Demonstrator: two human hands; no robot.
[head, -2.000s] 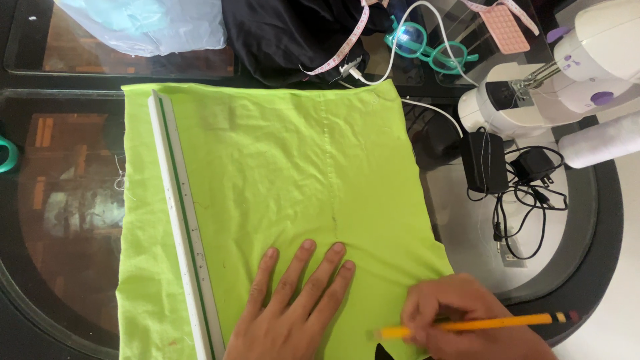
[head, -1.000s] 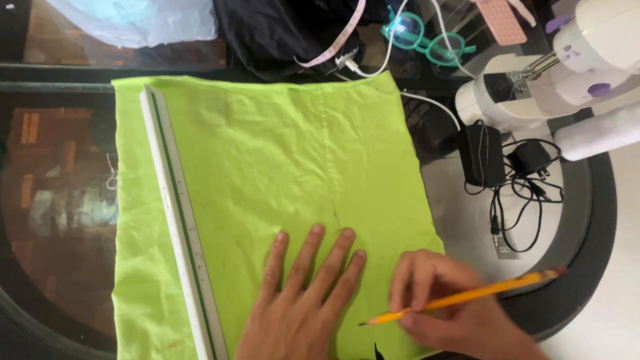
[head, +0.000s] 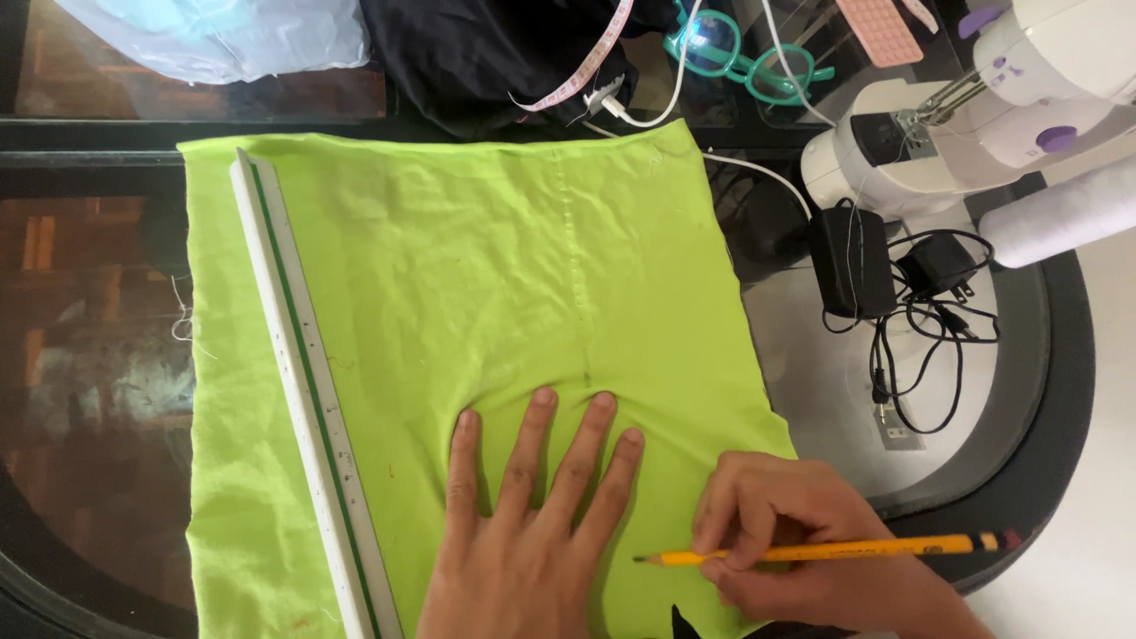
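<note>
Lime green fabric (head: 399,284) lies over a glass-topped table, with a faint line of marks or stitches running down its right half. My left hand (head: 524,524) presses flat on it, fingers spread and holding nothing. In my right hand (head: 781,532) is a yellow pencil (head: 852,548), its tip pointing left over the fabric, just right of my left hand; whether the tip touches cannot be told. A white triangular scale ruler (head: 306,390) with a green stripe rests along the fabric's left part. A small black shape (head: 682,623) shows at the bottom edge.
Right of the fabric stand a white sewing machine (head: 923,160) and black power adapters (head: 852,262) with tangled cords. Beyond the far edge lie black cloth (head: 470,62), a measuring tape (head: 586,67), teal eyeglasses (head: 745,58), a white cable (head: 666,111) and a plastic bag (head: 240,40).
My right hand, with the pencil, has moved up a little from where it was two seconds ago, and the pencil's tilt has changed. My left hand remains flat on the fabric.
</note>
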